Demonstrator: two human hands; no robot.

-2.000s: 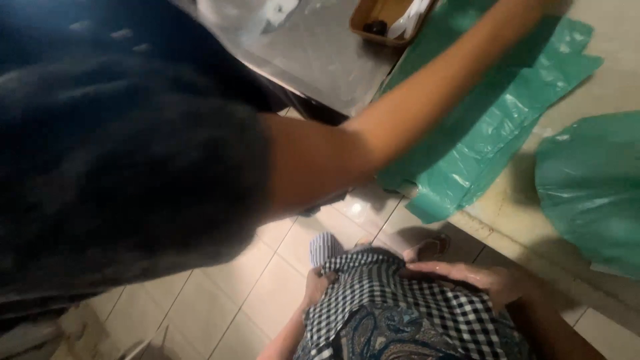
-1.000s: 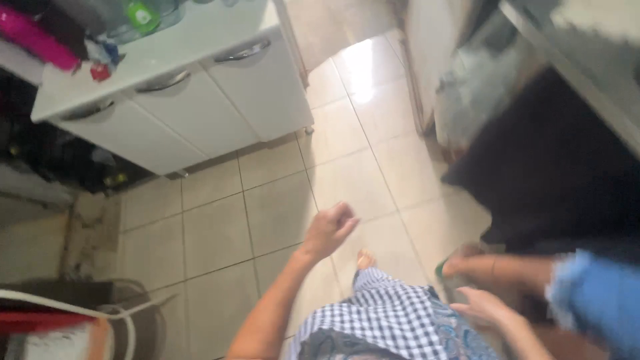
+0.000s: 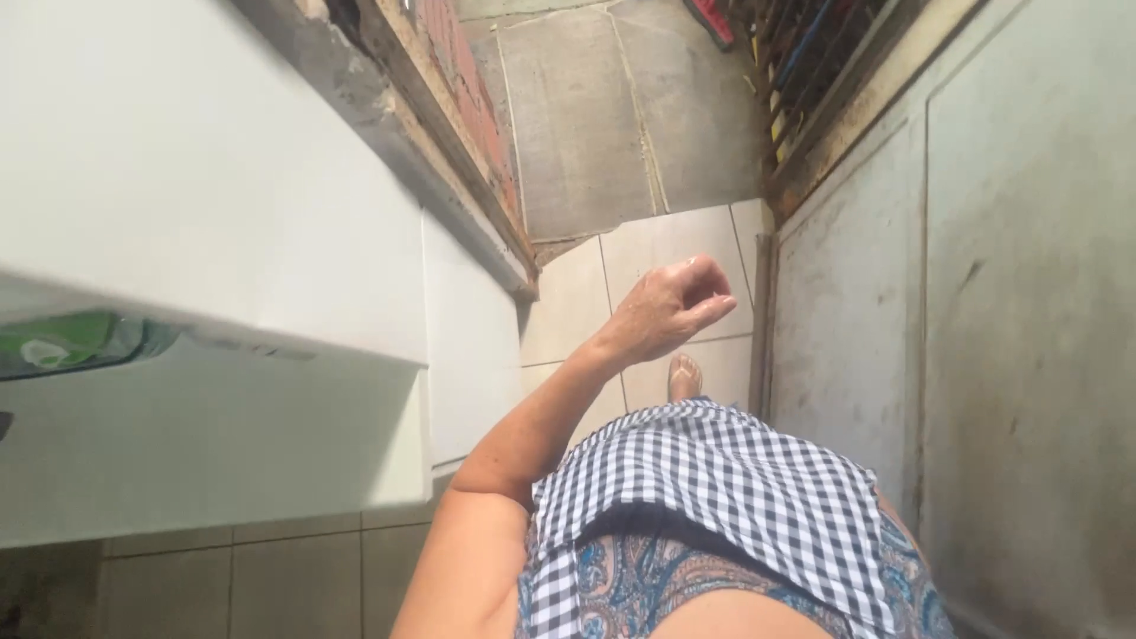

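My left hand point(image 3: 667, 309) is raised in front of me over the tiled floor, its fingers loosely curled, with nothing seen in it. Wet or shiny patches show on its skin. Below it hangs a black-and-white checked apron point(image 3: 710, 470) over a paisley garment point(image 3: 652, 572). One foot in a flip-flop point(image 3: 684, 376) shows past the apron's edge. My right hand is out of the picture.
A doorway with a worn frame point(image 3: 524, 275) opens onto rough concrete paving point(image 3: 586, 115). At the left stands a white cabinet point(image 3: 475, 355); a stained pale door or panel point(image 3: 1021, 311) borders the right. A metal grille point(image 3: 812, 75) is at the upper right.
The view has moved from the covered worktop, past a white cabinet, to the doorway. The other person's arm is no longer in view. My right hand, visible before, has left the picture.
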